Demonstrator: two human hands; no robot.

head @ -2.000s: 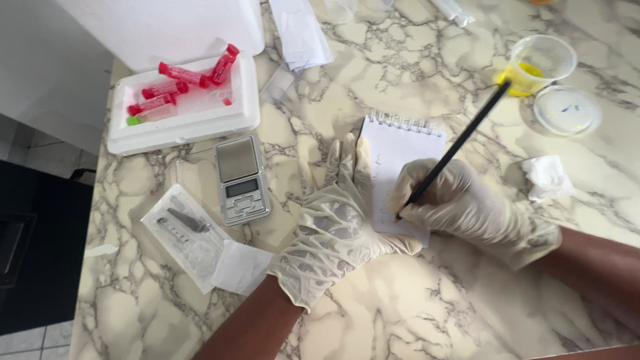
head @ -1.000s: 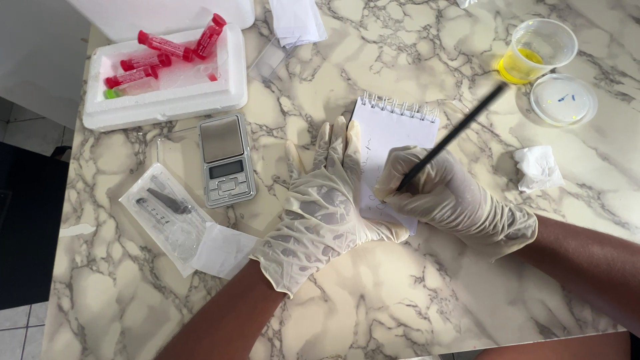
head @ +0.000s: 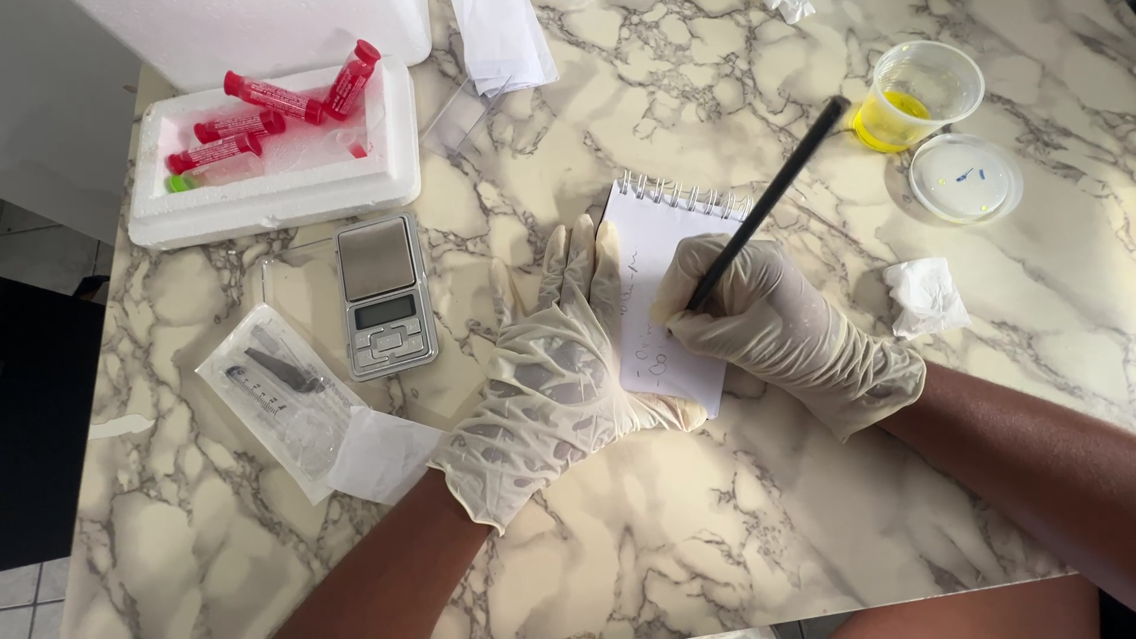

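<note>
My right hand (head: 772, 328), in a pale latex glove, grips a black pencil or pen (head: 772, 195) over a small spiral notepad (head: 661, 240); its tip is hidden by the fingers. Handwriting shows on the white page. My left hand (head: 555, 382), gloved too, lies flat with fingers spread, its edge and thumb against the notepad's left and lower sides. Left of it a silver digital pocket scale (head: 386, 297) rests on the table, its display blank. A packaged syringe (head: 280, 399) lies below the scale, partly under a white paper piece (head: 382, 454).
A polystyrene foam tray (head: 275, 200) holds several red-capped tubes (head: 273, 96) at upper left. Folded papers (head: 506, 44) lie beside it. At upper right are a plastic cup with yellow liquid (head: 919, 93), its lid (head: 966, 179) and a crumpled tissue (head: 926, 297). The marbled table's edge runs along the left.
My right hand has moved slightly on the notepad, with the pencil or pen still in it. My left hand stays flat against the pad. The view has shifted a little.
</note>
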